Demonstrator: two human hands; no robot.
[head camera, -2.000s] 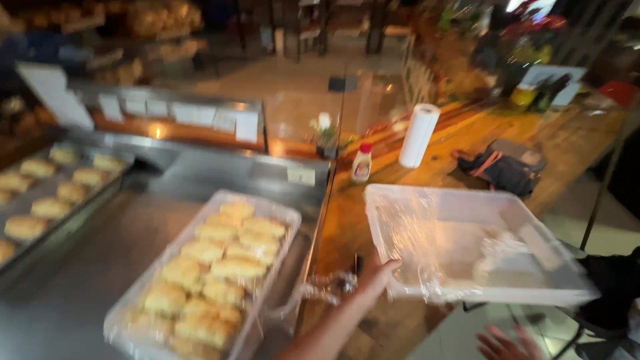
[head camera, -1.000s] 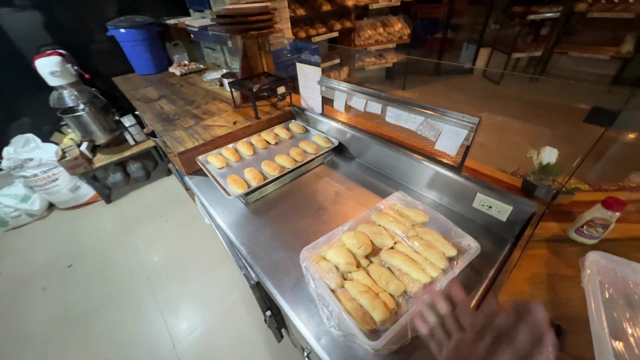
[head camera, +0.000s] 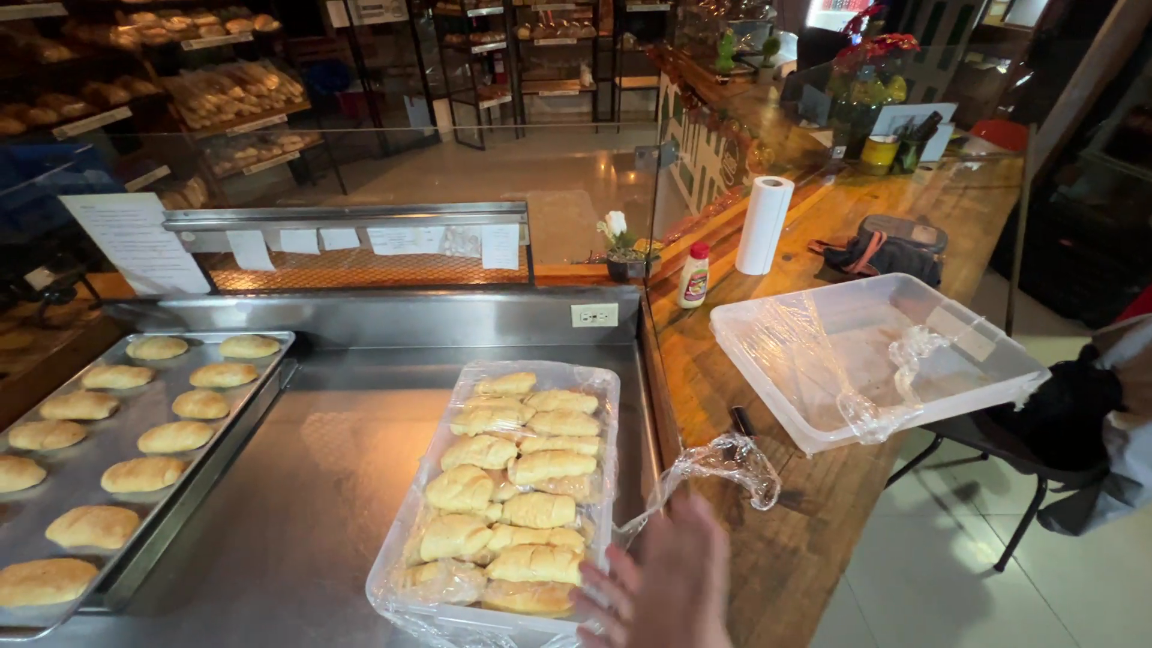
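Observation:
My right hand (head camera: 666, 576), blurred, is at the bottom edge with its fingers spread, over the lower right rim of a plastic-wrapped tub (head camera: 614, 450); contact cannot be told. Baked bread rolls (head camera: 540, 508) fill this tub in rows, on the stainless steel counter (head camera: 297, 468). Beside my hand, crumpled clear plastic wrap (head camera: 720, 463) lies on the wooden counter. Farther right stands a second translucent plastic tub (head camera: 765, 378), tilted in view, with loose wrap (head camera: 909, 360) over it and no rolls seen in it. My left hand is out of view.
A metal baking tray (head camera: 261, 405) of spaced rolls lies at the left. A squeeze bottle (head camera: 694, 276), paper towel roll (head camera: 764, 225) and dark bag (head camera: 886, 247) stand on the wooden counter. A glass partition and potted flower (head camera: 621, 243) are behind; a chair (head camera: 1026, 450) is at the right.
Two seconds ago my left hand held the rim of the second tub; that hand is now out of view. The view swung left, then back right.

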